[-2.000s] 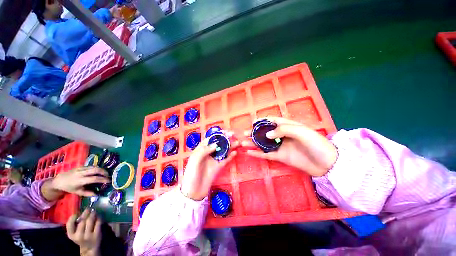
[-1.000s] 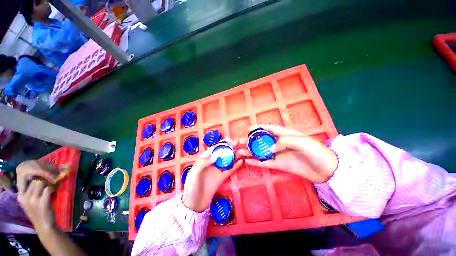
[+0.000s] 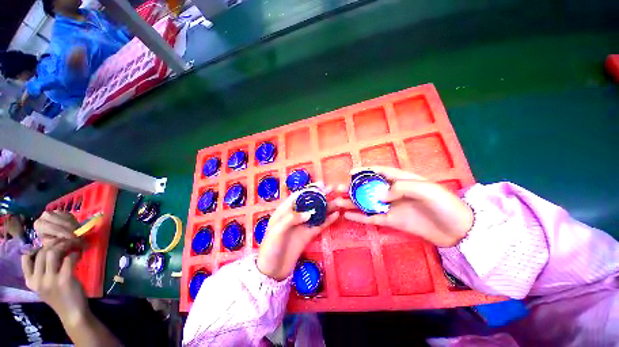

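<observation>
My left hand (image 3: 284,240) holds a round smartwatch unit (image 3: 311,207) with a dark screen and pale marks, over the middle of the red foam tray (image 3: 354,272). My right hand (image 3: 424,207) holds a second smartwatch unit (image 3: 370,192) just to the right, its screen bright light blue and white. The fingertips of both hands are close together between the units. Several units with blue screens sit in the tray's left pockets; one more (image 3: 307,277) sits in a front pocket below my left hand. My forearms hide part of the tray.
A neighbour's hands (image 3: 58,254) hold a small yellow thing over a red tray (image 3: 102,223) at left. Tape rolls (image 3: 166,232) and loose units lie between the trays. A metal bar (image 3: 74,152) crosses at left. Workers in blue (image 3: 78,54) are beyond. A red tray edge (image 3: 613,66) shows far right.
The left unit's screen went from dark to light blue, then dark with pale marks. The right unit's went from dark to blue, now brighter. The neighbour's hands moved. The view shifted slightly.
</observation>
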